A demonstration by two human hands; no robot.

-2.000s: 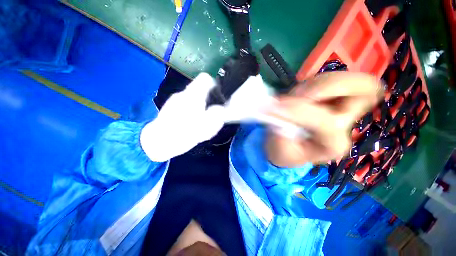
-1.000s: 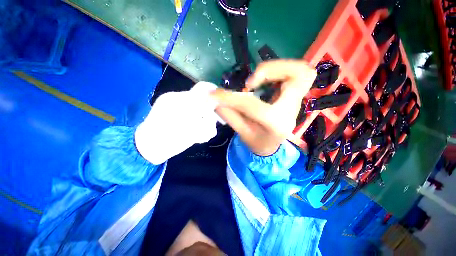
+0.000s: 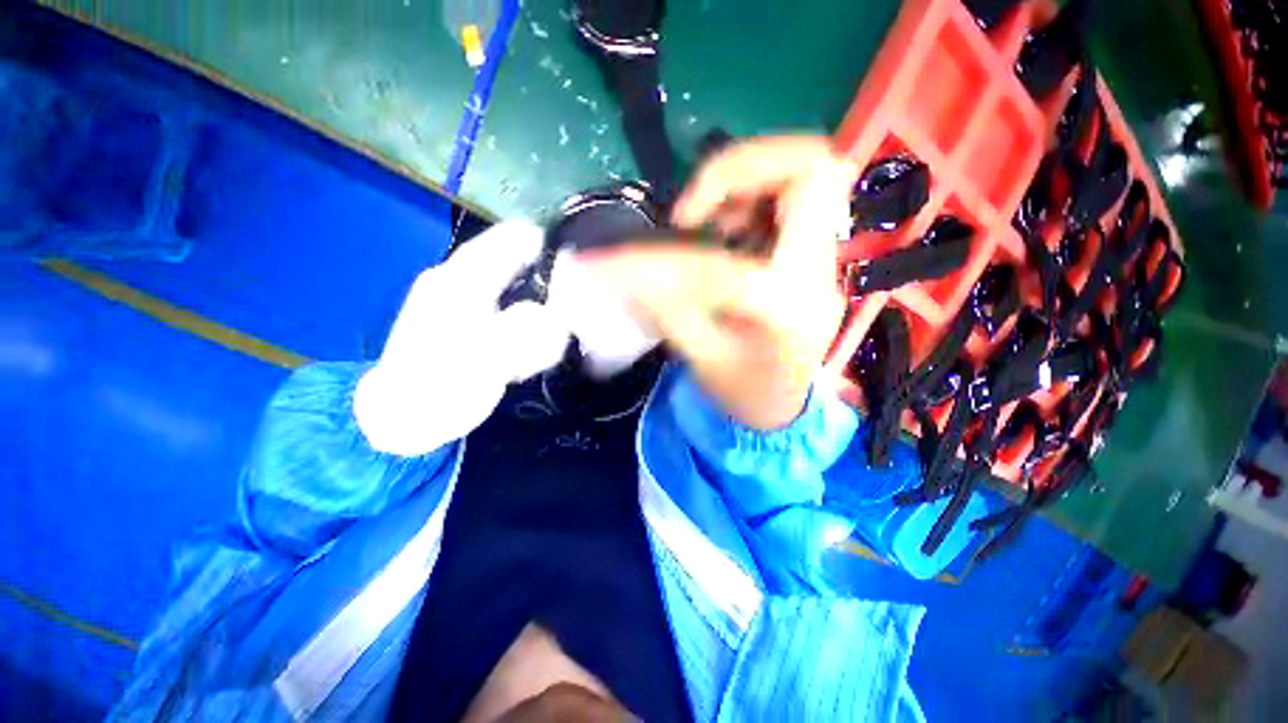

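My left hand [image 3: 459, 339], in a white glove, grips a black smartwatch [image 3: 605, 220] by its near side. The round black face with its shiny rim shows beyond my fingers. My right hand [image 3: 763, 276], bare-looking and blurred, is against the near side of the watch with a white cloth [image 3: 605, 314] pinched in its fingers. Part of the watch and its strap is hidden behind both hands. A second black watch [image 3: 619, 26] lies on the green bench at the top edge, its strap running toward me.
A red-orange compartment tray [image 3: 949, 88] with black watches and hanging straps stands at the right. Another red tray edge [image 3: 1243, 113] shows at the far right. A blue line [image 3: 480, 106] with a small yellow-white piece [image 3: 473, 45] is on the bench. A light-blue object [image 3: 918, 540] is below the tray.
The round watch face now shows between my hands, where they covered it before. The white cloth is visible again at my right fingers. The view has shifted slightly.
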